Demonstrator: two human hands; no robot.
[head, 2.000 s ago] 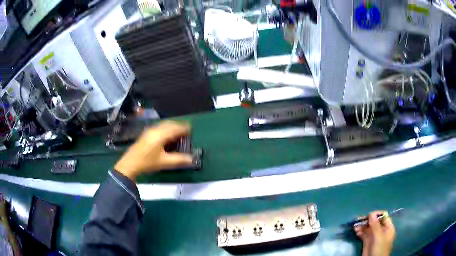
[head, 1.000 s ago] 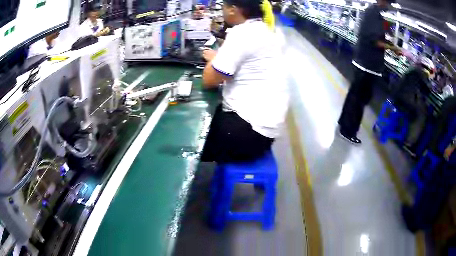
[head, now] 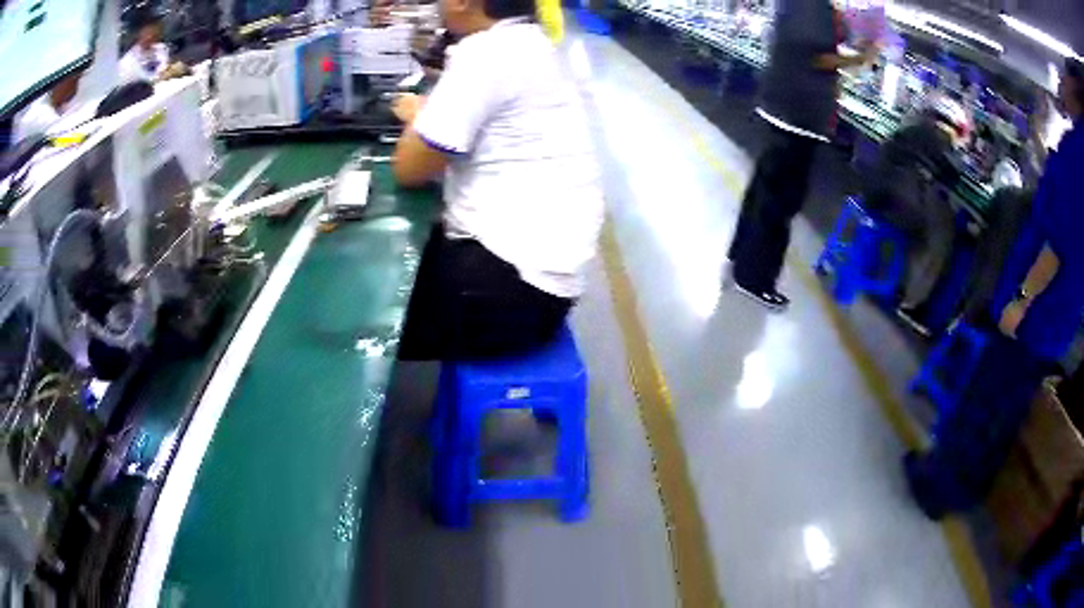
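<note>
Neither of my hands is in view. The nearest thing in front of me is the shiny green bench mat (head: 285, 392), running away from me along the line. The white conveyor side rail (head: 228, 374) runs along its left side. A small white and silver piece (head: 350, 194) lies near the far part of the bench, too small to name. The fixture plate and tweezers are not in view.
A person in a white shirt (head: 517, 154) sits on a blue stool (head: 511, 410) at the bench. Machines (head: 113, 226) line the left. A person in dark clothes (head: 791, 131) stands across the aisle (head: 594, 475); another in blue (head: 1052, 261) is at right.
The view has swung from the bench and my hands to the right, along the line and aisle. Since one second ago it swung slightly further, and the person in blue came into view.
</note>
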